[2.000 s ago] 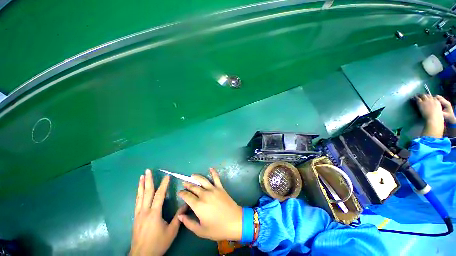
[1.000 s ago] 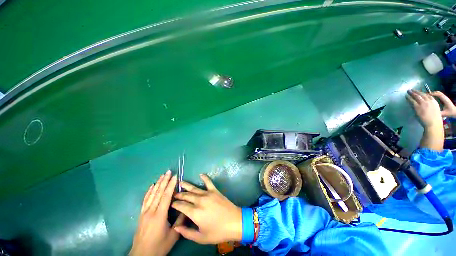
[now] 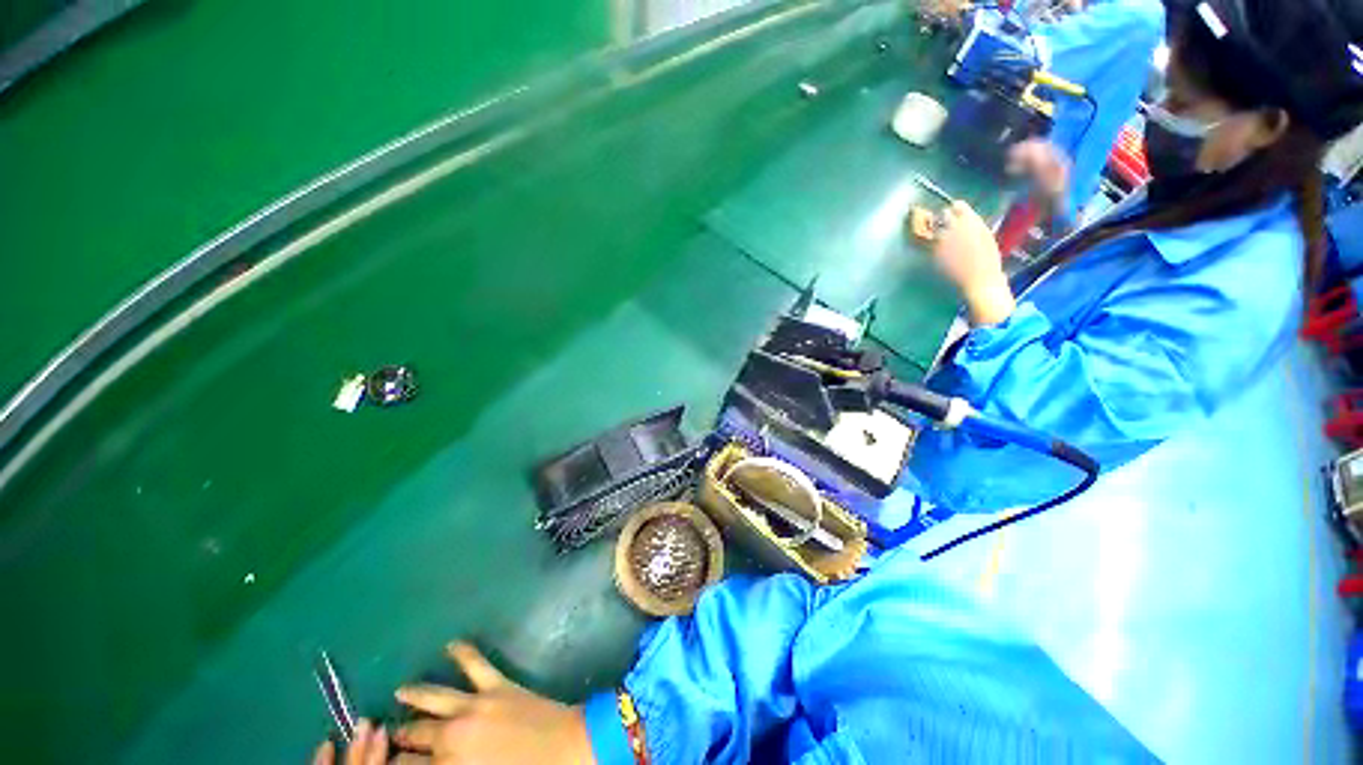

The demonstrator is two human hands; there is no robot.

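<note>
My right hand (image 3: 501, 725) lies palm down at the bottom edge, fingers spread; whether it holds anything underneath is hidden. My left hand (image 3: 359, 743) shows only as fingertips beside it, the rest cut off. Thin silvery tweezers (image 3: 338, 695) point up and away from the fingers; which hand grips them cannot be told. A dark round workpiece (image 3: 392, 384) with a pale tab lies on the green belt, beyond my hands.
To the right stand a fume fan (image 3: 620, 475), a tip cleaner pot (image 3: 668, 558), an iron holder box (image 3: 785, 511) and a soldering station (image 3: 807, 396) with a blue-handled iron (image 3: 1017, 437). A masked person in a blue smock (image 3: 1151, 329) sits further right, hands over the bench.
The view has swung right, so my hands now sit at the bottom edge and the neighbour's upper body shows. The tweezers swung from slanting left to nearly upright before the view turned.
</note>
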